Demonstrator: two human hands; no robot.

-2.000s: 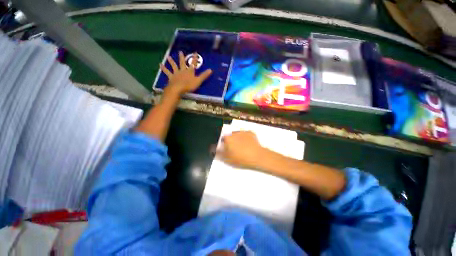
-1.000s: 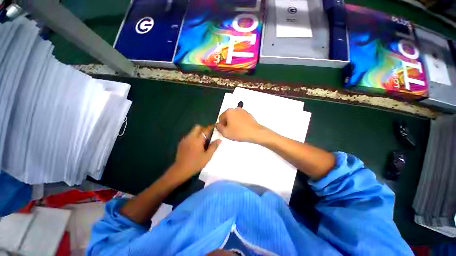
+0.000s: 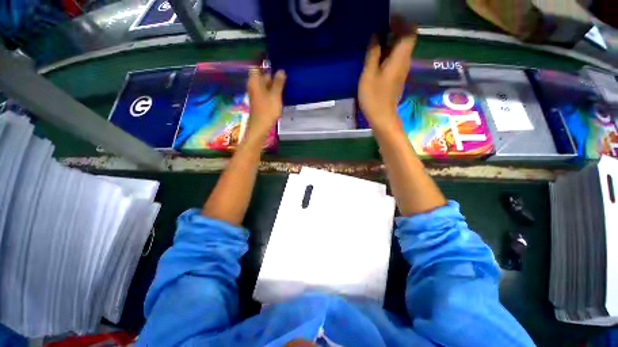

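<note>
My left hand (image 3: 264, 101) and my right hand (image 3: 385, 81) hold a navy logo panel (image 3: 318, 51) between them, one at each side edge. The panel is raised over an open box (image 3: 318, 122) with a pale grey inside, and the top of the frame cuts it off. A white insert sheet (image 3: 332, 234) with a dark oblong slot lies flat on the bench in front of me, on at least one more white sheet.
A leaning white insert stack (image 3: 61, 237) stands at left, a grey-edged insert stack (image 3: 579, 251) at right. Small black objects (image 3: 516, 251) lie near it. Swirl-printed cartons (image 3: 447, 112) and a navy-panel box (image 3: 149, 108) line the conveyor. A grey post (image 3: 88, 108) slants at left.
Both hands have moved from the white sheets up to the conveyor and taken hold of the navy panel. The white sheet's slot is now uncovered. The boxes and bench appear lower in view.
</note>
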